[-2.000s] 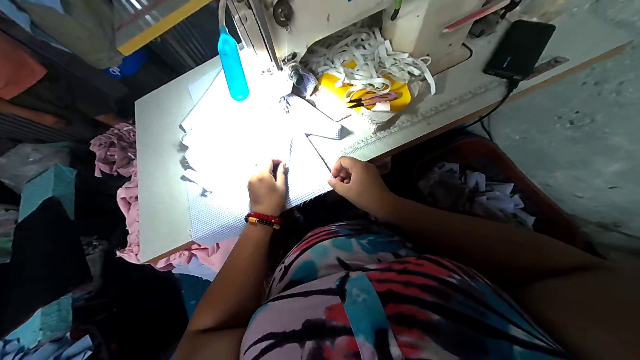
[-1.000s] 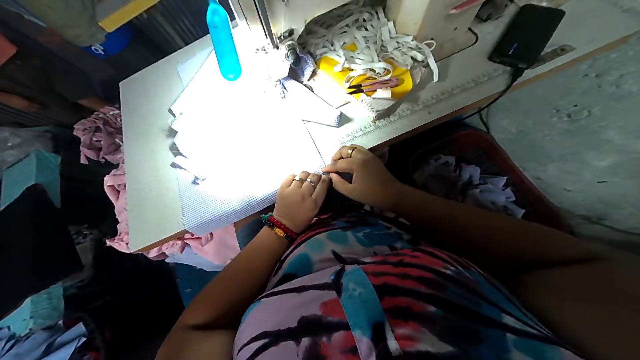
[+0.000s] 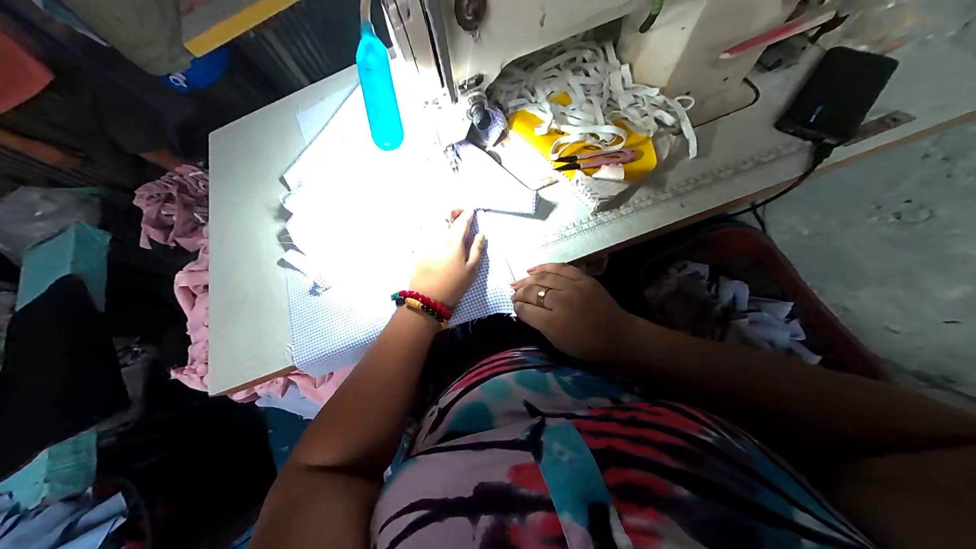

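A finely checked light fabric (image 3: 335, 332) lies over the sewing machine's table, its middle washed out by the lamp. My left hand (image 3: 446, 263) rests on this fabric, fingers stretched toward the needle area and palm down. At the fabric's near edge my right hand (image 3: 568, 309), with a ring, has its fingers curled at the cloth; whether they pinch it is hard to tell. Above my hands stands the sewing machine's needle and presser foot area (image 3: 450, 145), blurred by glare. A folded checked strip (image 3: 499, 183) lies just right of it.
A blue lamp or bottle-like object (image 3: 379, 88) hangs by the machine head. White elastic strips (image 3: 587, 91) and pink-handled snips (image 3: 602, 160) lie on a yellow holder. Farther right is a black phone-like device (image 3: 839, 95) with a cable. Pink cloth (image 3: 191, 305) hangs at the left; a scrap bin (image 3: 808, 282) stands below.
My left hand was beside my right hand at the fabric's near edge one second ago; it has moved forward over the fabric. The right hand has stayed near that edge.
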